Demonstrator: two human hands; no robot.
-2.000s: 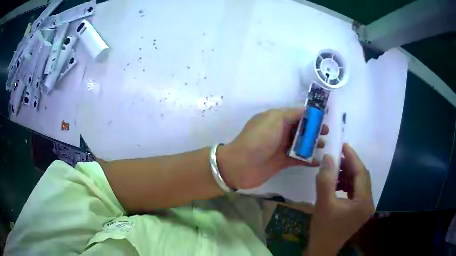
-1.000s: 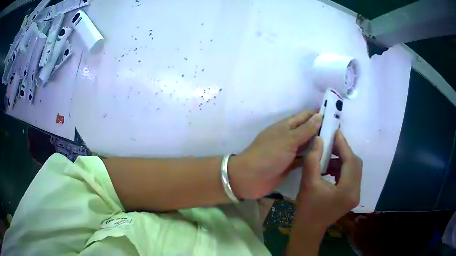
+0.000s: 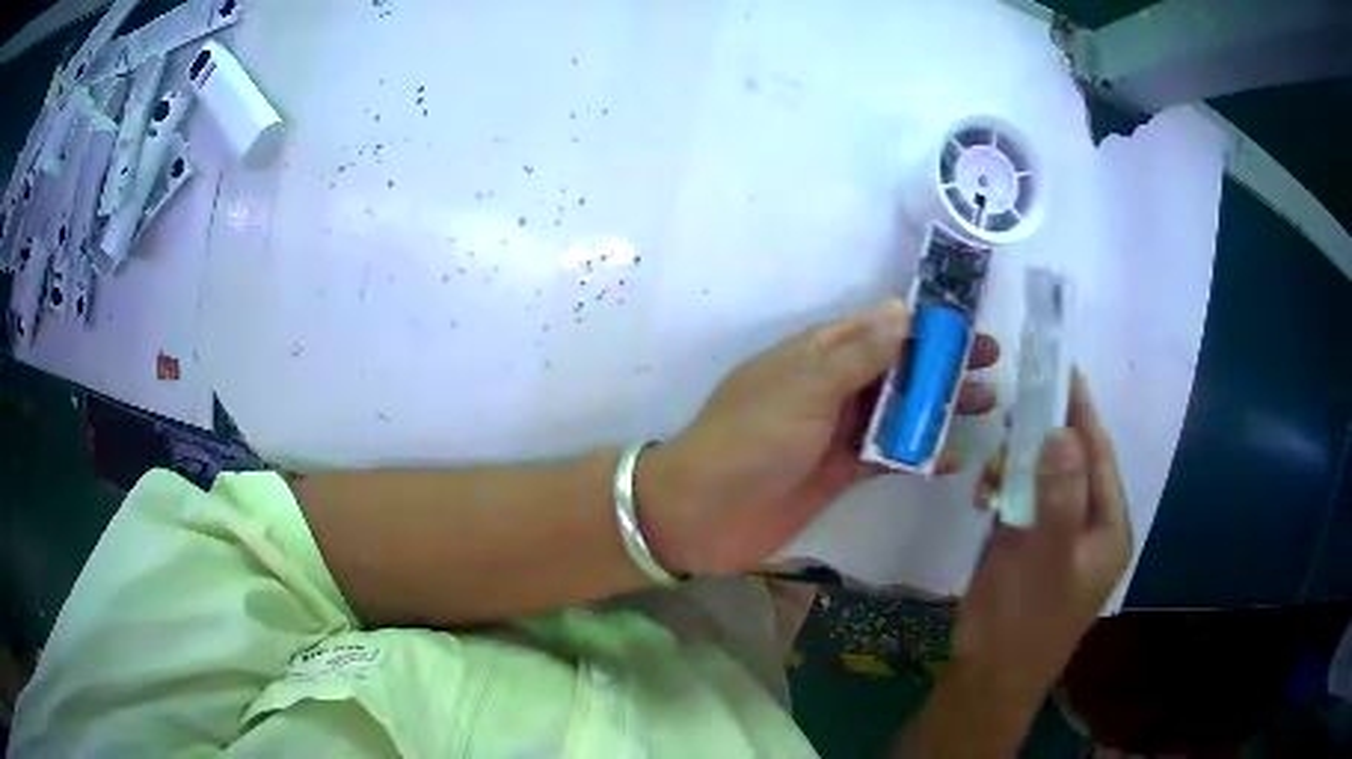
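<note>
My left hand (image 3: 793, 430) holds the fan unit by its open handle, with fingers around both sides. The blue battery (image 3: 930, 386) lies in the handle, and the dark circuit board (image 3: 953, 270) sits between it and the white round fan head (image 3: 986, 181) with its spoked grille. My right hand (image 3: 1056, 541) holds a handle cover (image 3: 1036, 393) by its lower end, just right of the fan unit and apart from it. The cover is slightly blurred and its hollow inner side seems to face up.
Loose handle covers (image 3: 138, 178) are piled at the far left of the white work sheet (image 3: 489, 341). One cover (image 3: 234, 101) lies at the pile's right edge. A small orange piece (image 3: 168, 366) lies near the sheet's lower left edge. A pale beam (image 3: 1231, 60) crosses the upper right corner.
One second ago the cover lay over the handle, hiding the battery. Now my right hand has it off to the right, and the fan unit is turned so its grille and open handle face up.
</note>
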